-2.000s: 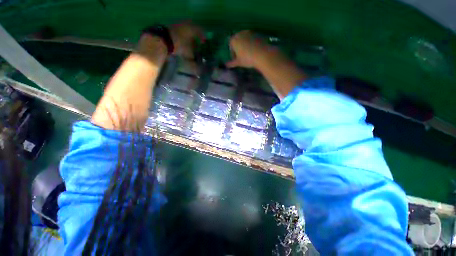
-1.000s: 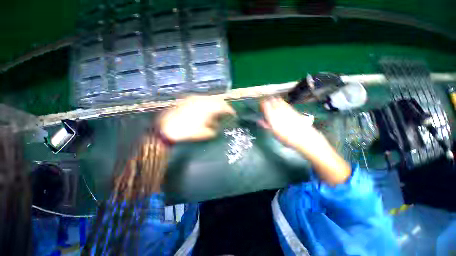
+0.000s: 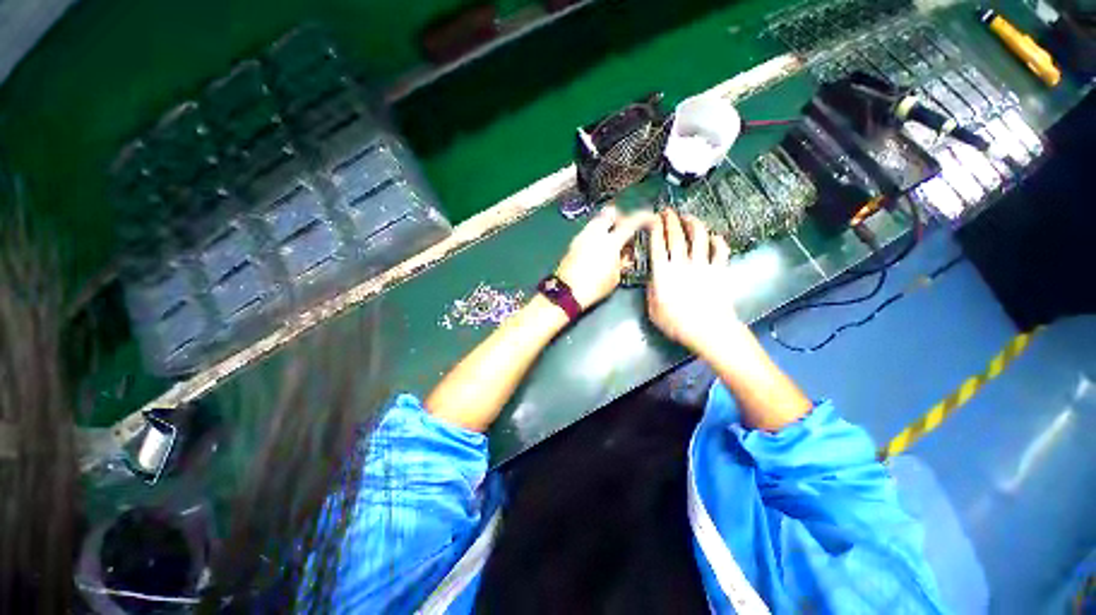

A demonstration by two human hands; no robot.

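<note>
My left hand (image 3: 593,263), with a dark red band at the wrist, is at the left end of a row of green-edged boards (image 3: 754,201) on the glossy green bench. My right hand (image 3: 688,276) lies close beside it, fingers over the same end of the row. Both hands touch the boards there, but the fingers hide how many they hold. The rest of the row leans like fanned cards to the right of my hands. A heap of tiny silvery parts (image 3: 483,306) lies on the bench left of my hands.
A blister tray (image 3: 292,228) lies beyond the edge strip at left. A small fan (image 3: 623,151) and white cup (image 3: 702,136) stand behind the boards. A soldering iron (image 3: 925,118), a black box with cables, trays of silvery boards (image 3: 976,157) and a yellow-handled tool (image 3: 1024,48) are at right.
My hands have left the blister tray and moved right to the board row, where they now close together. The view has turned, showing more of the bench's right side.
</note>
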